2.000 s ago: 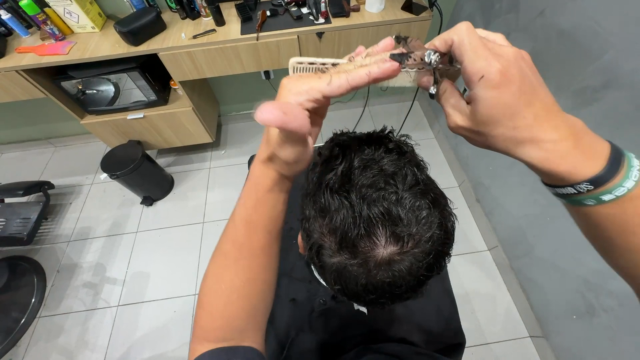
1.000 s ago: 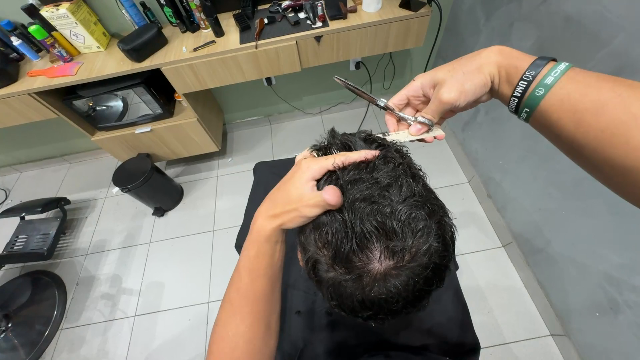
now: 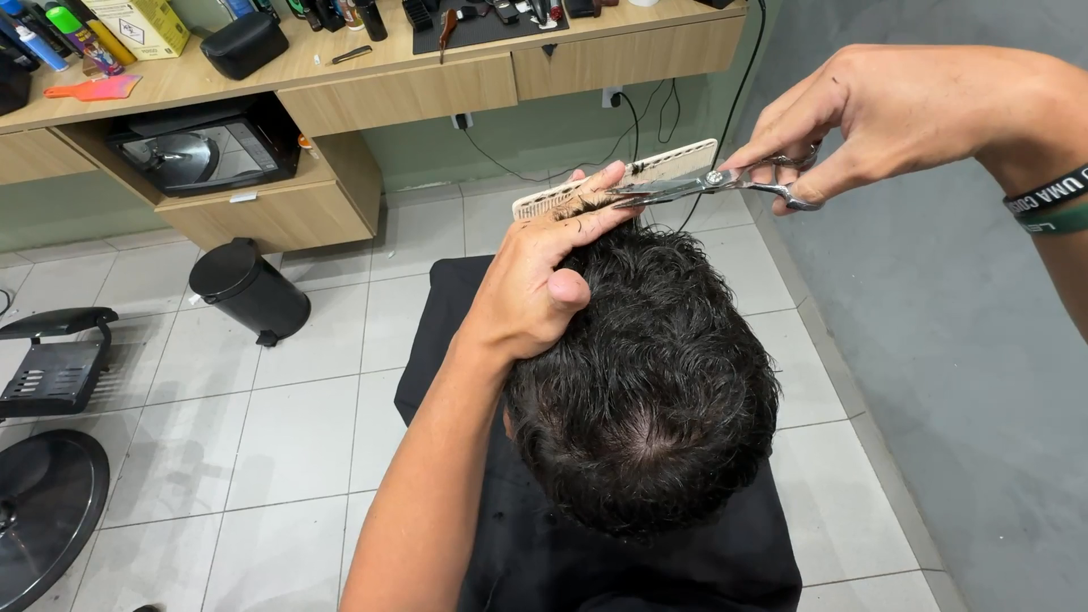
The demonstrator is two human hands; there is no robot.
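Observation:
A seated person with wet dark hair [image 3: 646, 374] wears a black cape [image 3: 544, 552]. At the front of the head, my left hand [image 3: 548, 272] pinches a lock of hair between its index and middle fingers. A cream comb [image 3: 680, 166] lies behind those fingers and seems held by the same hand. My right hand [image 3: 901, 119] holds metal haircutting scissors [image 3: 714, 180] by the finger rings, their blades pointing left across the raised hair at my left fingertips. Whether the blades are fully closed is unclear.
A wooden counter [image 3: 459, 72] with bottles, a black case [image 3: 245, 44] and barber tools runs along the far wall. Below it sits a microwave-like appliance [image 3: 200, 153]. A black pedal bin [image 3: 249, 289] and part of a black chair [image 3: 55, 361] are at left; a grey wall [image 3: 952, 340] at right.
One second ago the comb was in my right hand with the scissors; now it is by my left fingers. My left hand has lifted the hair, and the scissors have come to it.

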